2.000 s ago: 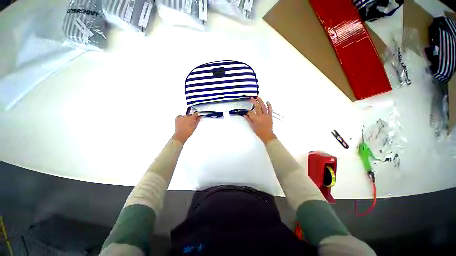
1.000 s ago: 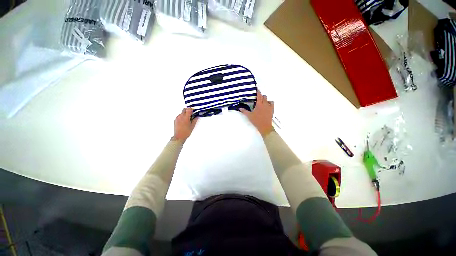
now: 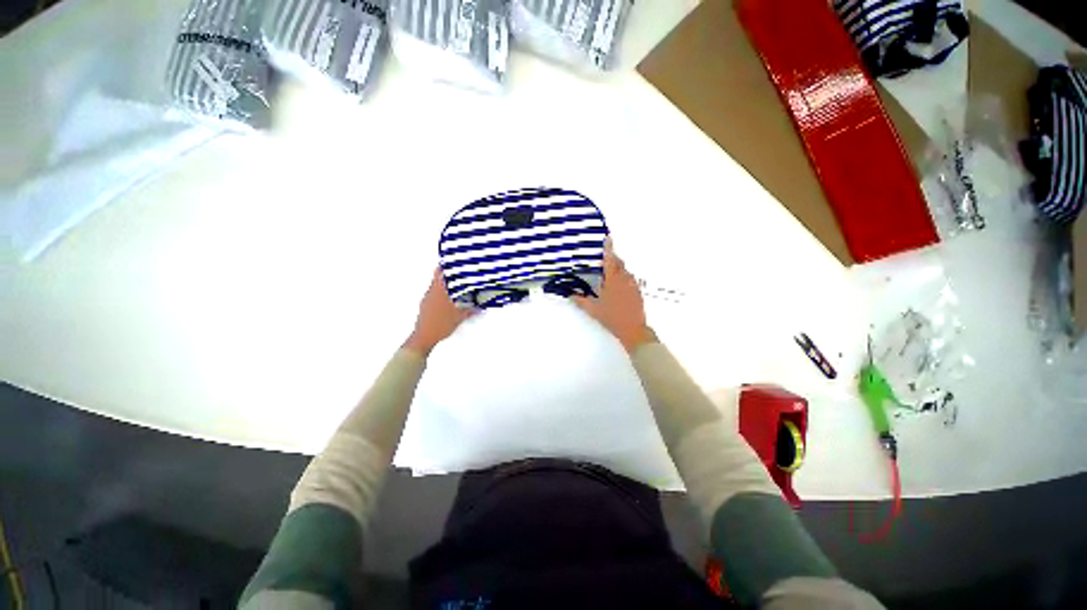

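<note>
A navy-and-white striped pouch (image 3: 525,244) lies in front of me, its rounded top away from me and a small dark patch near that top. Dark straps show along its near edge. A white sheet (image 3: 536,387) spreads from that edge towards my body. My left hand (image 3: 443,312) grips the pouch's lower left corner, its fingertips partly hidden by the pouch. My right hand (image 3: 617,298) grips the lower right corner. A small white tag on a string (image 3: 662,291) lies right of my right hand.
Packed striped bundles (image 3: 447,42) line the far edge. White sheets (image 3: 101,161) lie far left. A long red item (image 3: 846,143) lies on cardboard (image 3: 739,131). At right are snips (image 3: 815,355), a red tape dispenser (image 3: 772,431), a green blow gun (image 3: 876,396) and clear plastic scraps (image 3: 924,328).
The pouch and both hands have come nearer to my body. My hands have moved from the straps to the pouch's lower corners.
</note>
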